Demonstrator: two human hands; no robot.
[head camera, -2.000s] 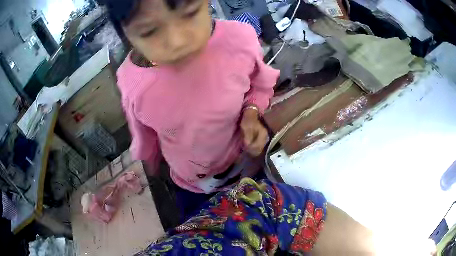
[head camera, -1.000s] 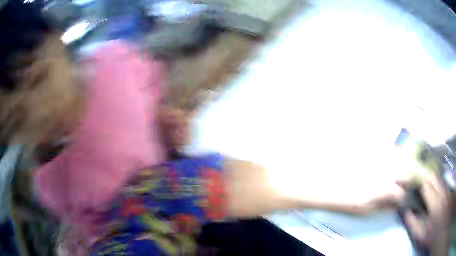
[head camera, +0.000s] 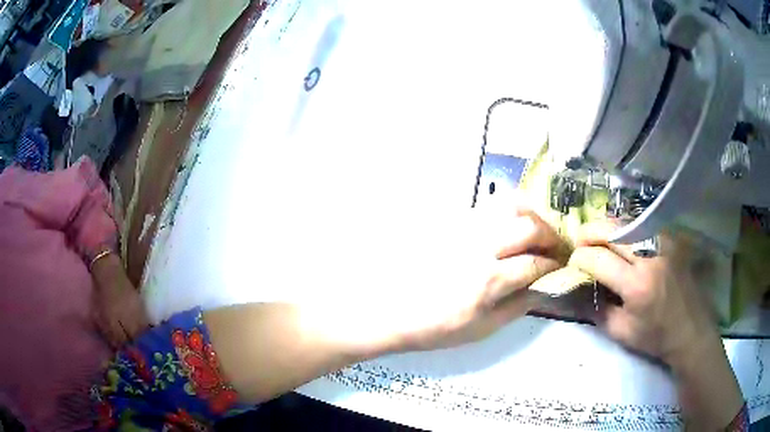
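Note:
An olive, yellow-green cloth piece (head camera: 564, 278) lies at the presser foot (head camera: 598, 196) of the sewing machine (head camera: 654, 110), brightly lit. My left hand (head camera: 528, 261) comes in from the left and pinches the cloth's left side just in front of the foot. My right hand (head camera: 646, 291) pinches the same cloth from the right, its fingertips almost touching the left ones. The fingers and glare hide much of the cloth. A blue-violet slide plate (head camera: 505, 167) shows left of the foot.
The white table (head camera: 388, 169) surrounds the machine, with ruler marks along its front edge. A person in a pink top (head camera: 51, 253) is at the left, a hand near the table edge. Olive cloth (head camera: 181, 55) and mixed scraps lie on the brown board at upper left.
The view has swung right to the machine. The person in pink now shows only at the left edge. Both hands are now together on the cloth at the foot.

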